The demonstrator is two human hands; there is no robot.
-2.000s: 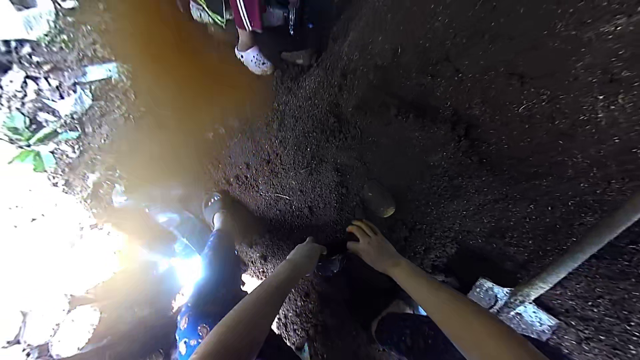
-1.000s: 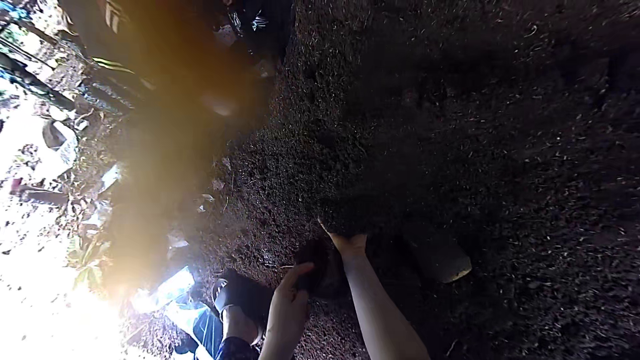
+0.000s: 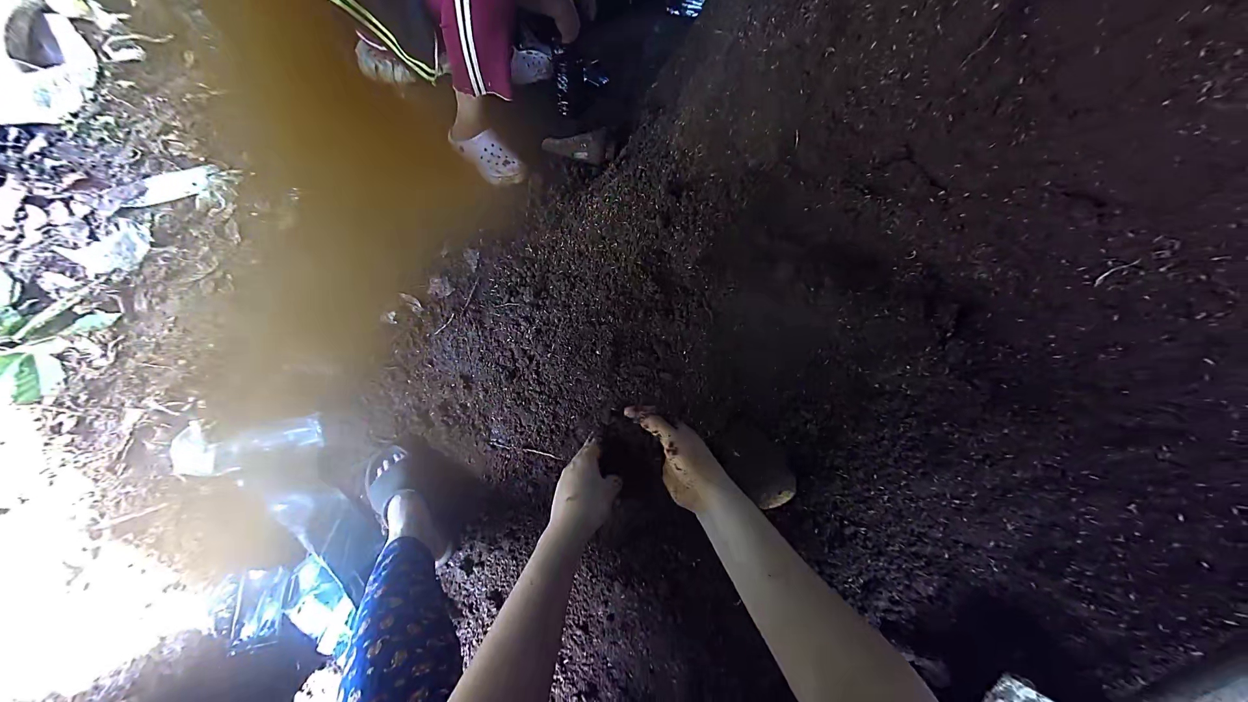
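Dark loose soil (image 3: 604, 322) covers the slope before me. My left hand (image 3: 585, 492) is low at the centre, fingers bent against a dark mass between the hands; whether this is a soil-filled bag or loose soil I cannot tell. Facing it, my right hand (image 3: 682, 458) has soil-stained fingers spread apart, its palm turned toward the dark mass, and nothing is plainly gripped in it. Just right of that hand lies a dim rounded object (image 3: 775, 487) with a pale end, partly hidden by the wrist.
Another person's leg in red trousers (image 3: 478, 49) and white clog (image 3: 490, 158) stand at the top. Clear plastic bags (image 3: 317, 526) and a plastic bottle (image 3: 278, 439) lie left of my sandalled foot (image 3: 395, 487). A metal edge (image 3: 1014, 690) shows at the bottom right.
My right hand has opened from the curled shape of two seconds ago. The view swung away and back; the shovel seen at the lower right is now mostly out of frame.
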